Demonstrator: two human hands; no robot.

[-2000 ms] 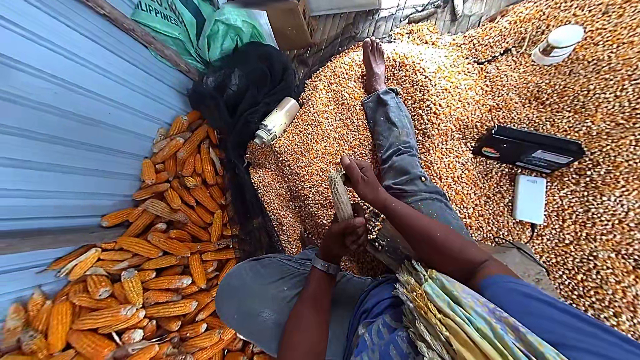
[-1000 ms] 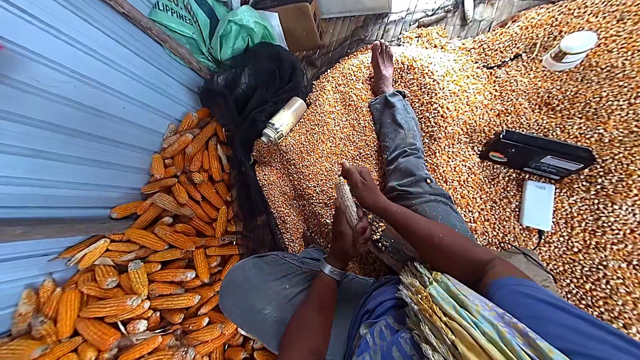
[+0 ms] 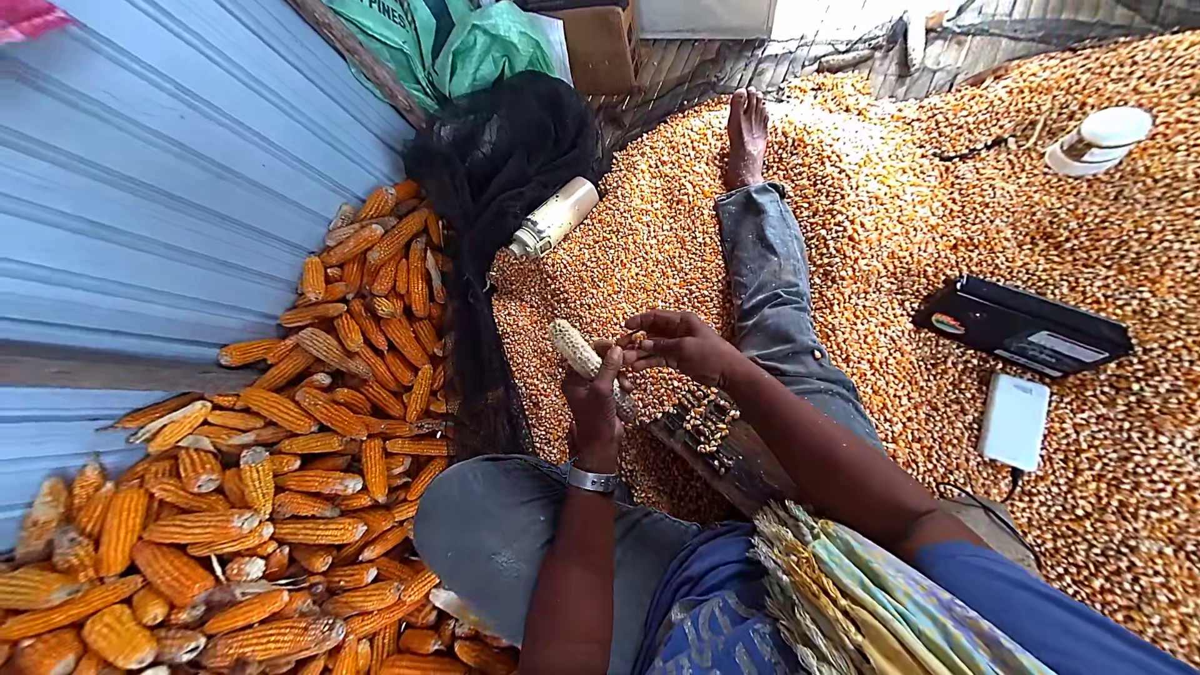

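Observation:
My left hand (image 3: 594, 403) is closed around a pale, mostly bare corn cob (image 3: 574, 349), which points up and left. Close beside it on the right, my right hand (image 3: 682, 347) has bent fingers near the cob, with a small orange bit, seemingly kernels, at the fingertips. Below my right hand lies a wooden board (image 3: 750, 469) with a patch of metal studs or kernels (image 3: 705, 422) on its end. Loose corn kernels (image 3: 600, 272) spread under and around my outstretched leg.
Unshelled corn ears (image 3: 319, 478) are heaped at left by a corrugated metal wall (image 3: 141, 187). Black netting (image 3: 506, 141) and a bottle (image 3: 555, 217) lie ahead. On the kernels at right are a black box (image 3: 1022, 326), a white power bank (image 3: 1014, 422) with a cable, and a white-lidded jar (image 3: 1099, 141).
My right hand has moved off the cob's upper end to beside my left hand. The cob now tilts further left, and the board's studded-looking end shows.

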